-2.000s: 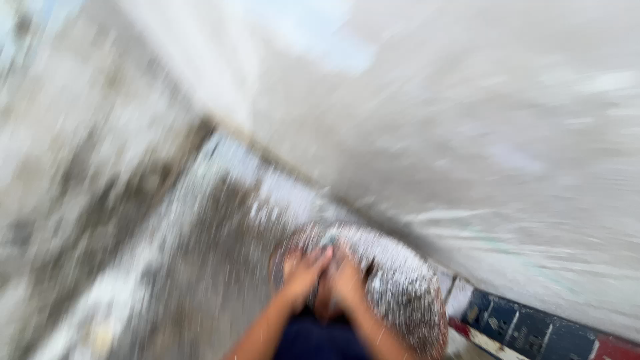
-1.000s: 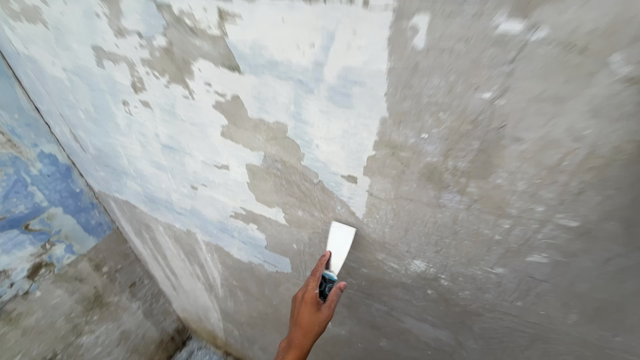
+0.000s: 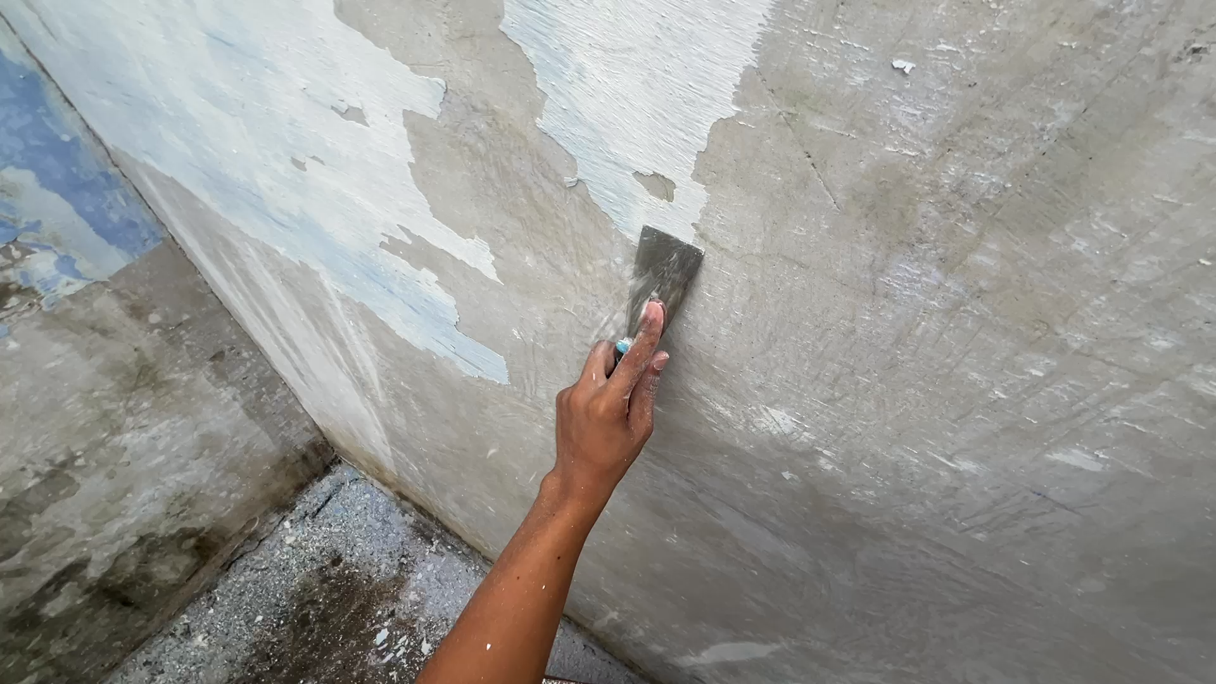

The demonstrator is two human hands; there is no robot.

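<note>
My left hand [image 3: 608,399] grips a putty knife, its index finger stretched along the metal blade [image 3: 663,266]. Only a small blue and dark bit of the handle shows between the fingers. The blade's wide edge lies at the lower tip of a patch of white, pale-blue paint [image 3: 646,85] on the wall. Bare grey plaster [image 3: 912,332] surrounds that tip, with a small chipped hole [image 3: 655,186] just above the blade. White dust marks the fingers. My right hand is out of view.
Another large area of flaking paint [image 3: 285,180] spreads over the wall at upper left. A side wall [image 3: 123,408] with blue paint and dark stains meets this wall in a corner. Below lies a rough floor [image 3: 332,589] scattered with paint flakes.
Two seconds ago both hands were low and close together, blurred. One second ago my left hand held the putty knife at the wall; the view now shows the blade at the paint's lower tip.
</note>
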